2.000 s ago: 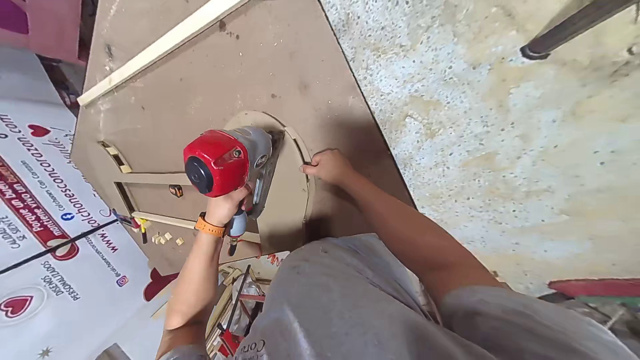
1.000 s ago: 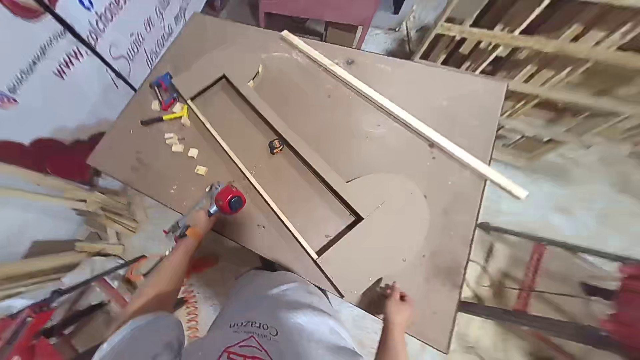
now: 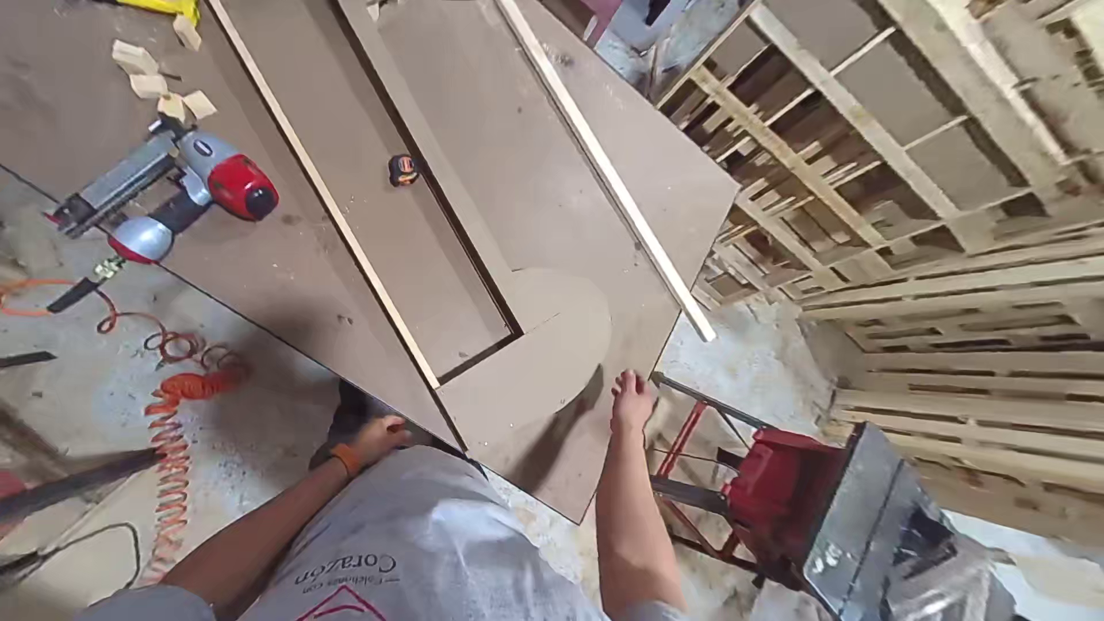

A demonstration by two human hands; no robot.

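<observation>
My left hand (image 3: 379,438), with an orange band at the wrist, is beside my waist near the table's edge and holds no tool that I can see. Above the table's right front edge is my right hand (image 3: 632,398), empty, its fingers loosely apart. Between and beyond them lies a board frame with a rounded end (image 3: 543,354) on the brown board tabletop (image 3: 285,319). A thin wooden strip (image 3: 332,207) runs along the frame's left side. The pneumatic nailer (image 3: 194,181) rests on its side at the table's left edge. A tape measure (image 3: 403,170) sits inside the frame.
Another wooden strip (image 3: 617,177) overhangs the right edge. Small wood blocks (image 3: 148,84) and a yellow-handled tool (image 3: 172,7) are at the upper left. A coiled orange air hose (image 3: 170,448) hangs at the left. A red and black machine (image 3: 789,492) and wooden racks (image 3: 862,138) stand at the right.
The nailer, in my left hand in both earlier frames, now lies on the table. My left hand has let it go and is back by my waist. The view has shifted widely.
</observation>
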